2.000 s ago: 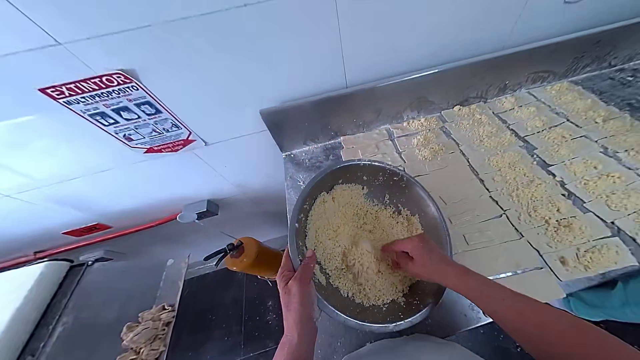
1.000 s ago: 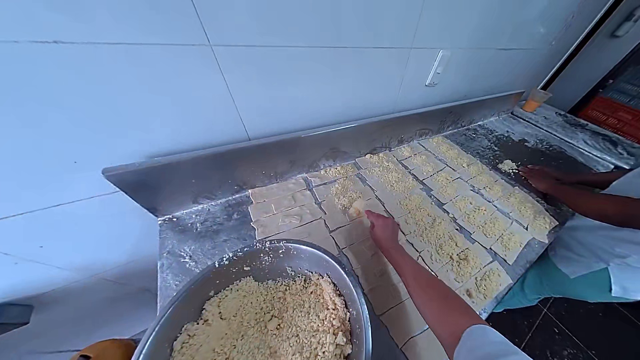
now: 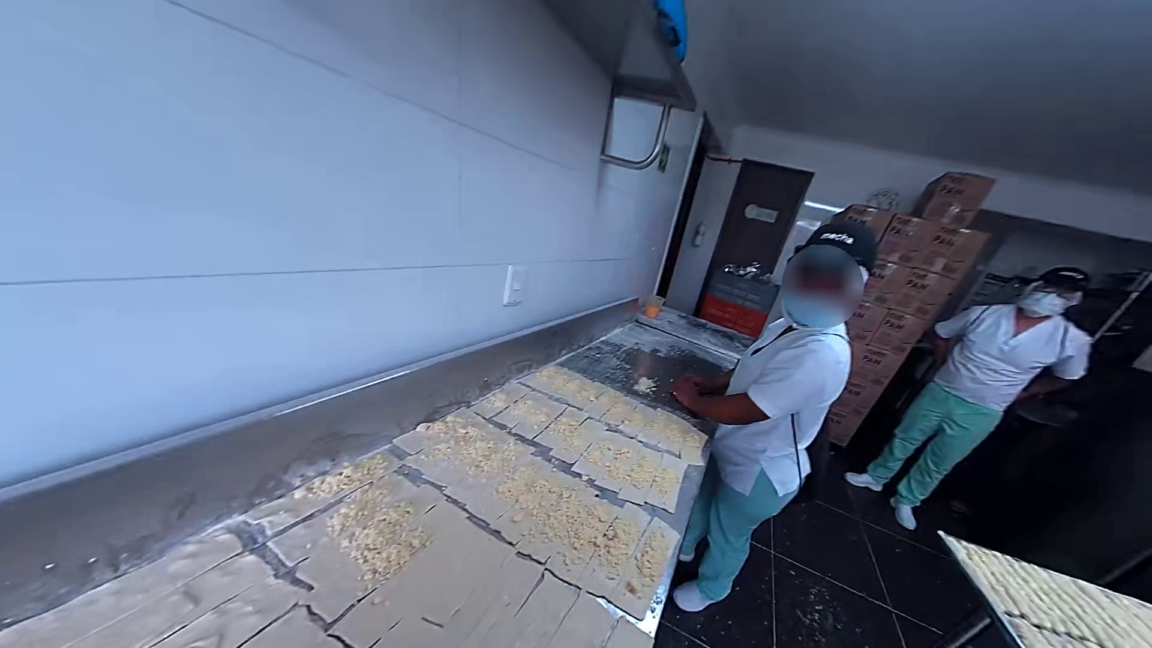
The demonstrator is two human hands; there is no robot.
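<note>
Neither my left hand nor my right hand shows in the head view now. Rows of cut dough pieces (image 3: 468,567) lie on the floury metal worktable (image 3: 594,360). Crumbly pale filling (image 3: 378,531) is heaped on the nearer dough, and more covers the pieces farther along. Beyond the rows, a co-worker's hands (image 3: 688,391) rest at the tabletop beside a small pile of crumbs (image 3: 645,385). The metal bowl is out of view.
A co-worker (image 3: 792,387) stands at the table's right side; another person (image 3: 990,360) stands farther back. Stacked cardboard boxes (image 3: 918,279) rise behind them. A tray of pale food pieces (image 3: 1062,594) is at lower right. An orange cup (image 3: 652,307) stands at the far end.
The view has swung up and right, leaving the bowl and my hands outside it. Earlier, my right hand was in the bowl, then over the dough at a patch of filling.
</note>
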